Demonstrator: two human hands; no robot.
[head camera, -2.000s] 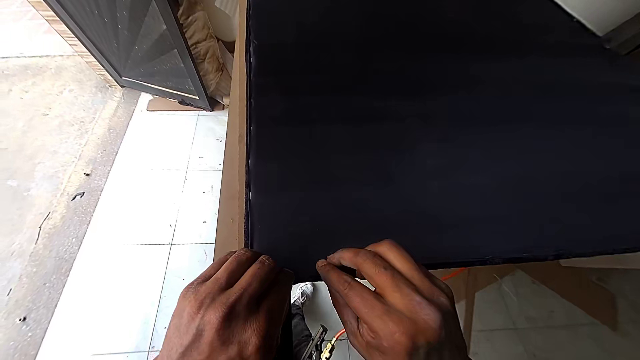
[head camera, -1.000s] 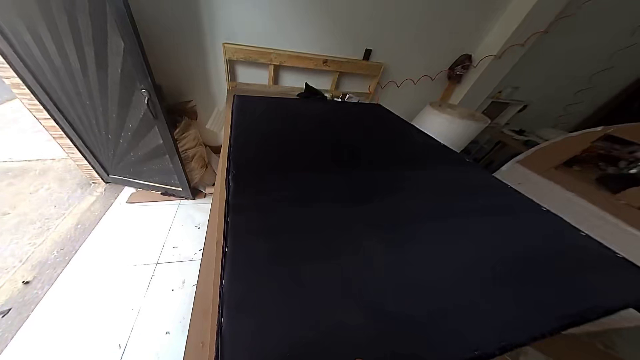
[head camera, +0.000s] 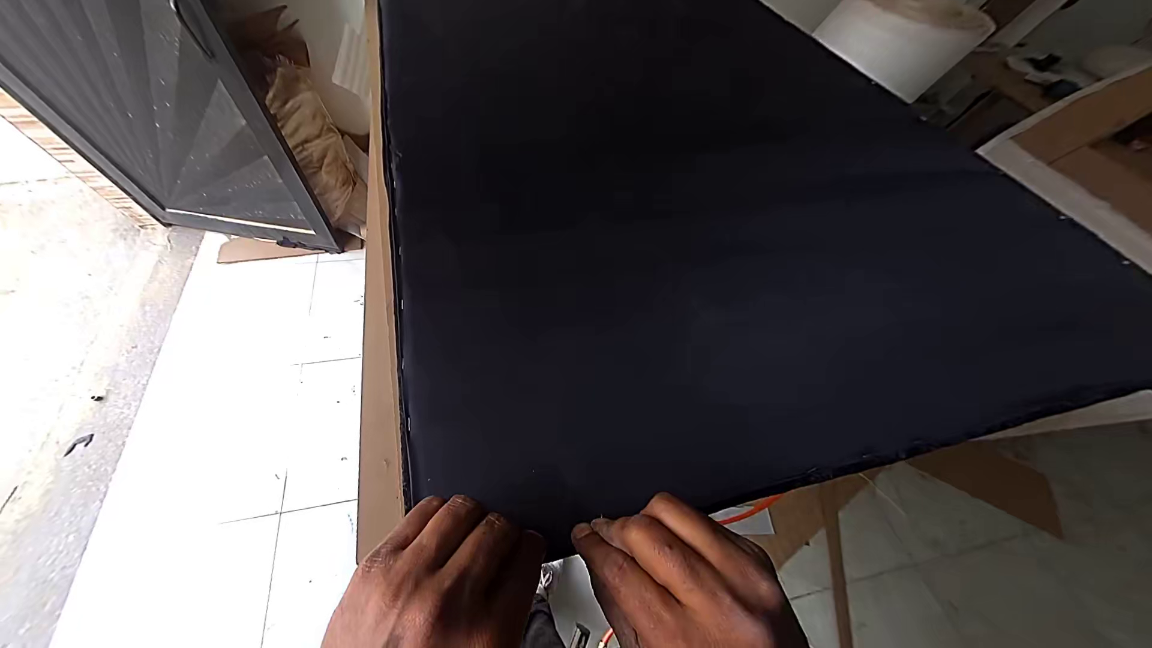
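Observation:
Dark fabric covers a large flat panel and spreads away from me, with small staples along its left edge. At the near left corner my left hand grips the edge of the fabric, its fingers curled over the top. Just to the right, my right hand pinches the same near edge between thumb and fingers. Part of an orange hose shows below the panel beside my right hand. A metal fitting, partly hidden, lies low between my hands.
A grey metal door stands at the upper left, by a stuffed sack. White floor tiles lie left of the panel. At the upper right are a large white roll and a frame with pale edging. Cardboard lies below.
The view rose toward the far end of the panel a second ago and has come back down. Both hands, out of sight then, are again at the near edge.

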